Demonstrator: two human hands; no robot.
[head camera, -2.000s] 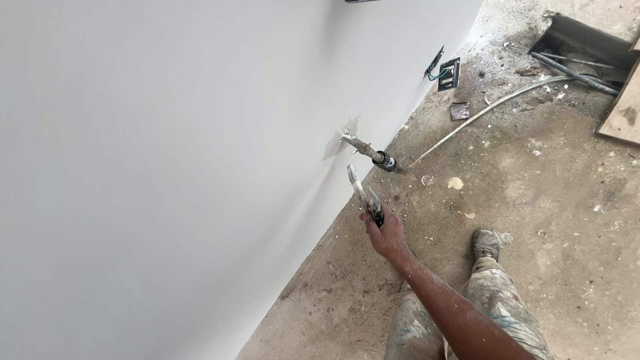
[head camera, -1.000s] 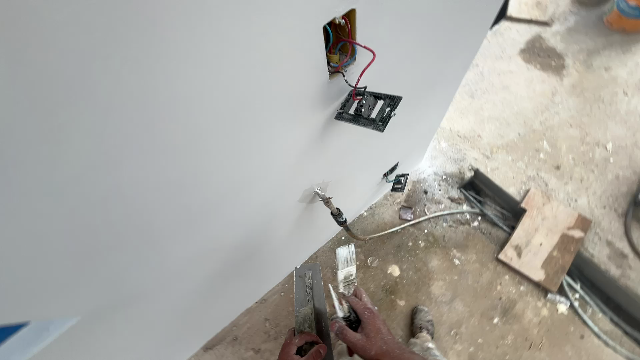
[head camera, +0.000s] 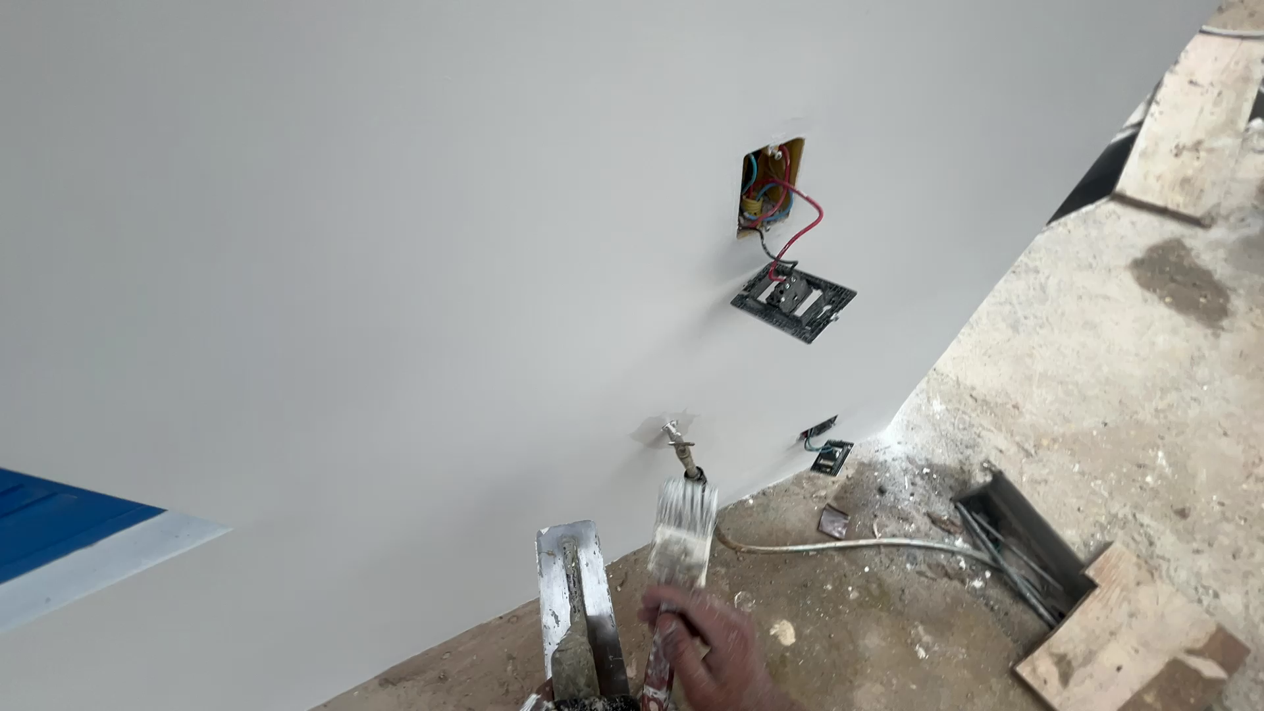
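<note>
At the bottom, my right hand (head camera: 719, 652) is closed round the handle of a flat paintbrush (head camera: 681, 533), its whitish bristles pointing up. Just left of it stands a steel plastering trowel (head camera: 575, 602), its back with the mounting bar towards me. My left hand (head camera: 543, 689) grips the trowel at the lower edge, mostly out of frame. Beyond the brush, a pipe fitting or valve (head camera: 681, 449) sticks out of the smooth pale wall (head camera: 395, 296), with a rough patch round its base. The bristles overlap the lower end of the fitting in view; contact cannot be told.
An open electrical box (head camera: 770, 188) has loose wires and a hanging black faceplate (head camera: 794, 302). A second faceplate (head camera: 832, 457) hangs near the floor. A pale hose (head camera: 859, 544) runs to a floor channel (head camera: 1027, 543) beside a wooden board (head camera: 1131, 632). A blue panel (head camera: 69, 518) is at left.
The view has swung considerably. Two seconds ago only my right hand showed, holding tools near the fitting. One second ago both hands showed, with trowel and brush; my left hand is now mostly out of frame.
</note>
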